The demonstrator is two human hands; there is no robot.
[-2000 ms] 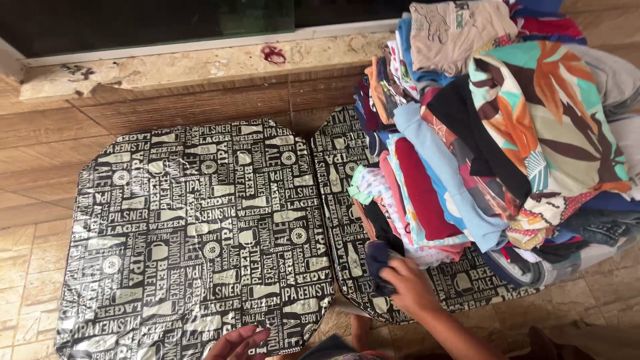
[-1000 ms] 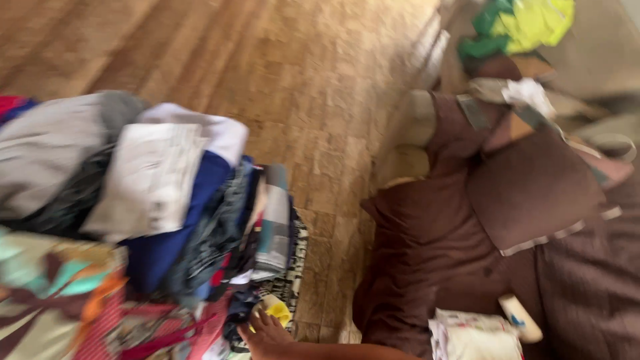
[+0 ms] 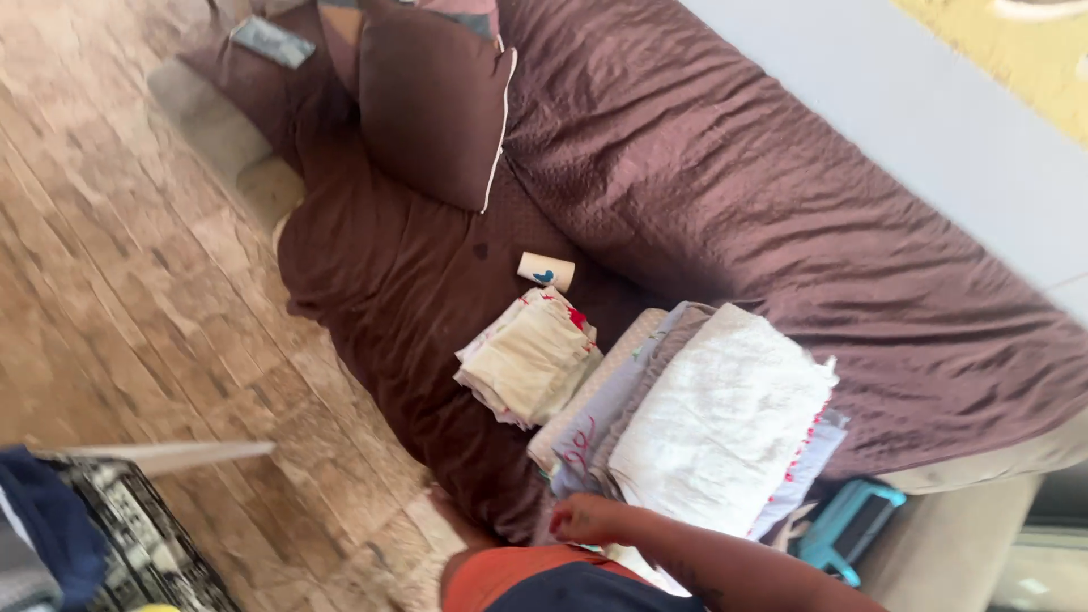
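My right hand [image 3: 586, 518], coming in from the lower right, is at the near edge of a pile of folded towels, its fingers partly curled; whether it grips any cloth cannot be told. The pile has a white towel [image 3: 714, 416] on top and grey and beige folded cloths [image 3: 620, 382] along its left side. Left of it lies a smaller stack of folded cream cloths [image 3: 531, 361] with red trim. A pale cylinder with a blue mark [image 3: 546, 270] rests just beyond that stack. My left hand is out of the view.
A sofa under a brown cover [image 3: 391, 280] holds the stacks, with a brown cushion [image 3: 433, 106] farther off. A turquoise-framed object [image 3: 850, 527] is at the sofa's right arm. Dark blue clothing [image 3: 51, 518] lies on a black patterned surface at lower left, across the tiled floor [image 3: 212, 357].
The view has swung from the piled clothes on the patterned seats to the sofa. A hand that was at a dark cloth on the seats two seconds ago is no longer there.
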